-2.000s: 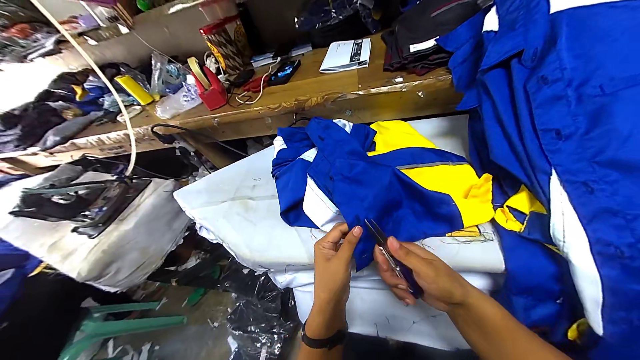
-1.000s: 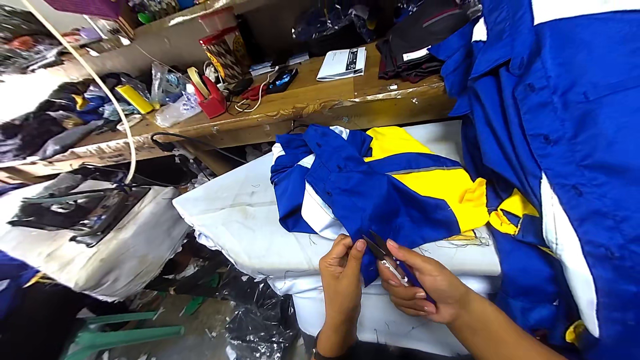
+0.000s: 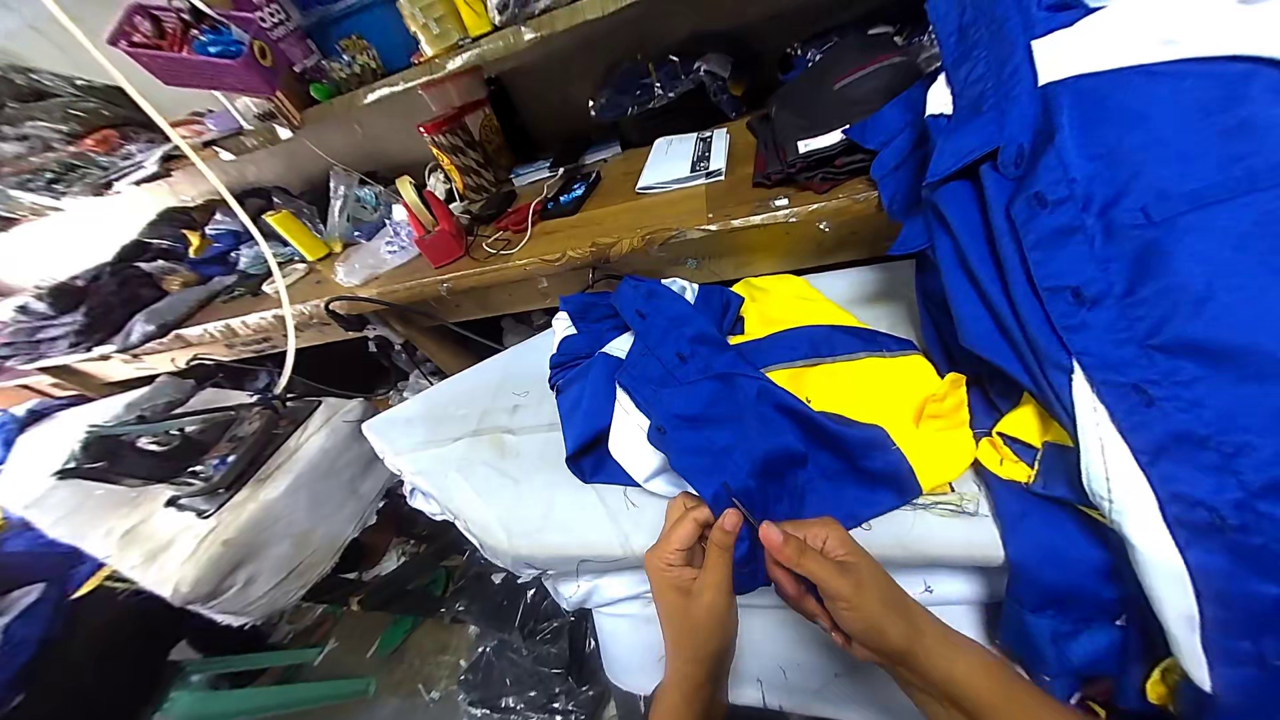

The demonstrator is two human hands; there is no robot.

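Observation:
A blue, yellow and white garment (image 3: 780, 420) lies bunched on a white cloth-covered padded board (image 3: 470, 450). My left hand (image 3: 695, 570) pinches the garment's near blue edge between thumb and fingers. Just right of it, my right hand (image 3: 840, 590) holds a small dark metal tool (image 3: 745, 513), probably thread snips, with its tip at the fabric beside my left thumb. Most of the tool is hidden by my right fingers. Loose threads lie on the white cover by the yellow part.
A large blue and white shirt (image 3: 1180, 300) hangs at the right. Behind stands a wooden bench (image 3: 640, 225) with a red tape dispenser (image 3: 437, 235), a phone (image 3: 572, 193) and a white booklet (image 3: 685, 160). At the left, an iron-like frame (image 3: 200, 445) rests on another padded board; a green plastic stool (image 3: 270, 680) stands below.
The tool's blades, plainly visible earlier, are now mostly covered by my right hand. Both hands remain at the garment's near edge. The view has shifted slightly.

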